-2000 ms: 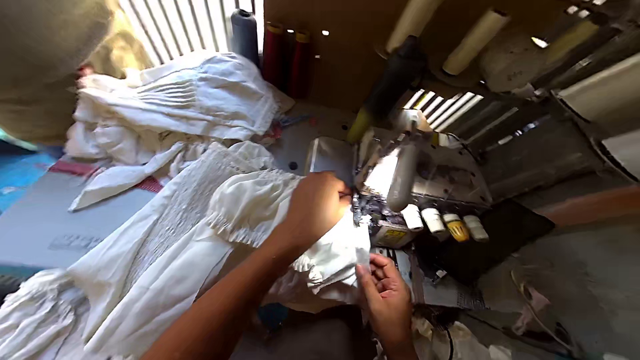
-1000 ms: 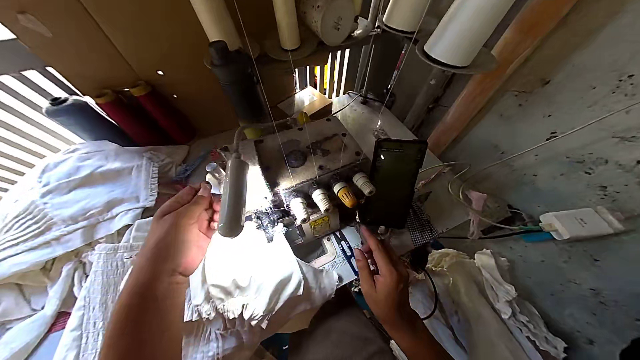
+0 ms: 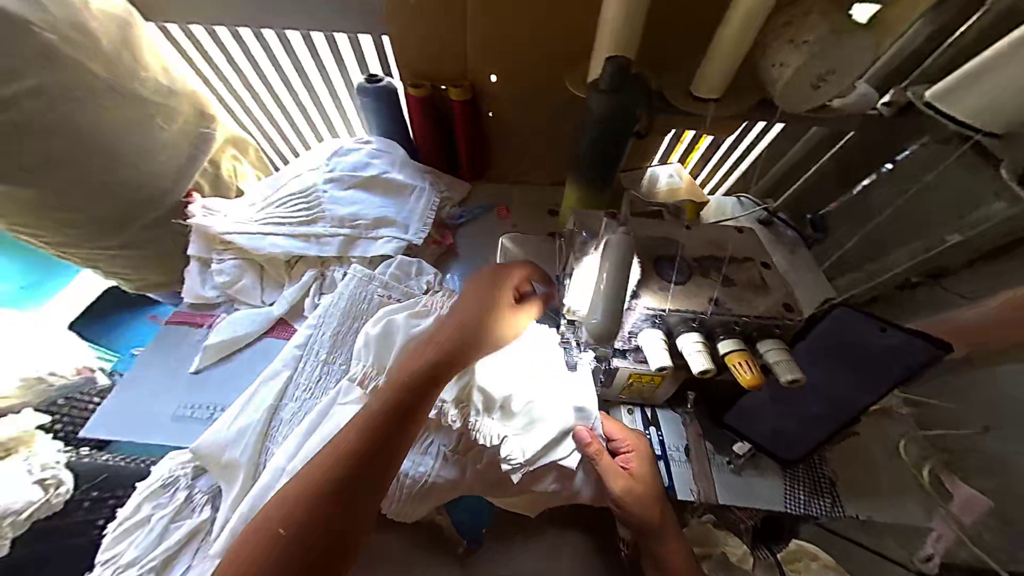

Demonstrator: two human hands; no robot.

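Note:
A white gathered garment (image 3: 512, 392) lies over the front of an overlock sewing machine (image 3: 712, 272), its edge at the presser foot. My left hand (image 3: 500, 308) is just left of the foot, fingers curled over the cloth; what its fingertips hold is hard to tell. My right hand (image 3: 628, 468) pinches the garment's near right edge between thumb and fingers, below the machine's tension knobs (image 3: 696, 354). Blue-handled thread snips (image 3: 658, 448) lie just right of that hand.
A pile of white garments (image 3: 320, 200) lies at the back left, before a dark thread cone (image 3: 384, 112) and red thread cones (image 3: 464, 132). A dark phone (image 3: 832, 384) leans right of the machine. A person's arm (image 3: 976, 324) shows at the right edge.
One second ago my right hand was by the snips with the cloth out of its fingers; now it grips the cloth edge. My left hand has moved down onto the cloth. The view has swung left.

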